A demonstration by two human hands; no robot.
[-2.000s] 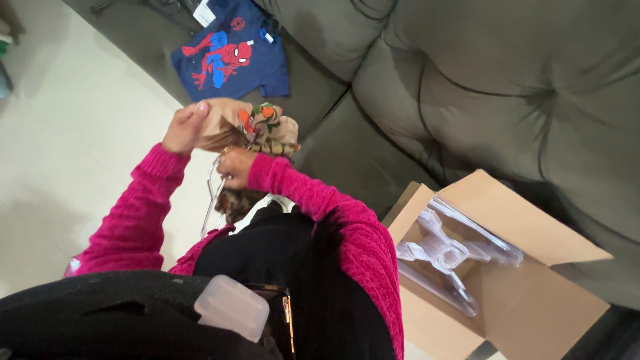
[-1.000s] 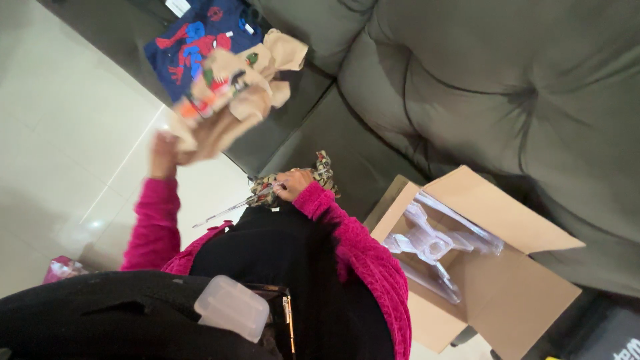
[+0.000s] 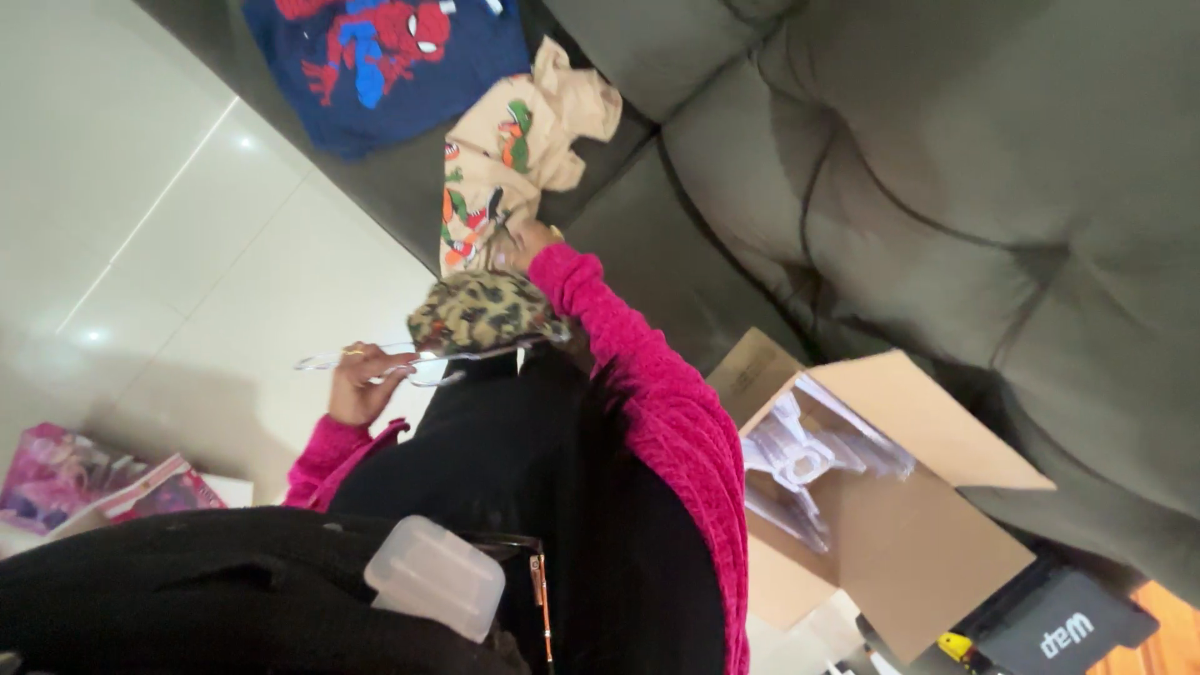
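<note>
My left hand [image 3: 366, 380] holds a clear plastic hanger [image 3: 412, 359] low in front of me. A camouflage-print garment [image 3: 483, 312] lies against the hanger at the edge of my lap. Just beyond it, my right hand [image 3: 523, 246] rests on the near end of a beige shirt with dinosaur prints [image 3: 511, 141]; whether its fingers grip the cloth I cannot tell. The beige shirt lies on the sofa seat, partly over a navy garment with a Spider-Man print [image 3: 375, 66].
An open cardboard box [image 3: 928, 553] at the right holds clear plastic hangers [image 3: 802, 459]. The grey tufted sofa [image 3: 900, 187] fills the upper right. A translucent plastic container [image 3: 436, 577] is near my body. Pink packages [image 3: 70, 473] sit at lower left, a dark Wap case [image 3: 1059, 609] at lower right.
The beige shirt, held up in my left hand a second ago, now lies on the sofa. My left hand has come down to the hanger, and my right hand has moved from the camouflage garment to the shirt.
</note>
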